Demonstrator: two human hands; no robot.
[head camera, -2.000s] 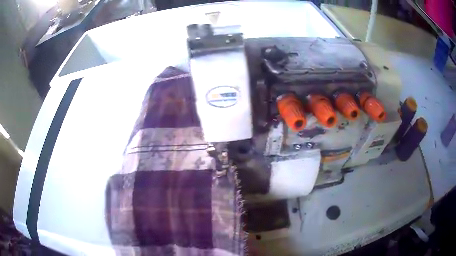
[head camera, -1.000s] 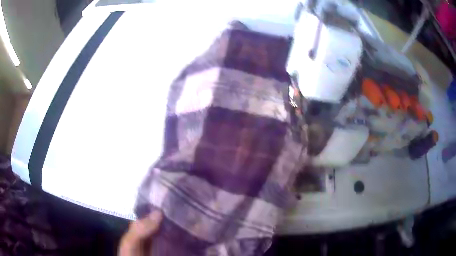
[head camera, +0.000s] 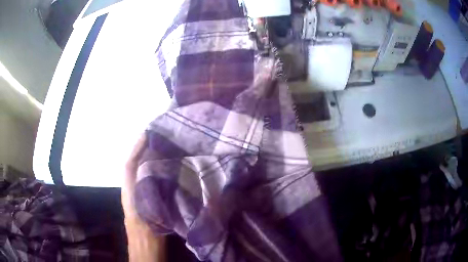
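Note:
A purple, white and dark plaid panel (head camera: 215, 77) runs from the machine's needle area (head camera: 260, 36) down past the table's front edge. Its lower part is bunched and folded. A fuzzy overlocked edge (head camera: 296, 115) runs down its right side. My left hand (head camera: 134, 179) is at the left of the bunched cloth, its fingers hidden by folds, and holds the cloth up. My right hand is not in view.
The white table (head camera: 115, 102) has a dark stripe at left. Right of the needle are a white cover (head camera: 330, 64), orange tension knobs cut by the top edge and purple thread cones (head camera: 432, 57). More plaid cloth (head camera: 31, 220) lies below left.
The view has tilted down. My left hand has come up beside the cloth, and the panel's lower part is now raised and bunched. More overlocked edge shows below the foot.

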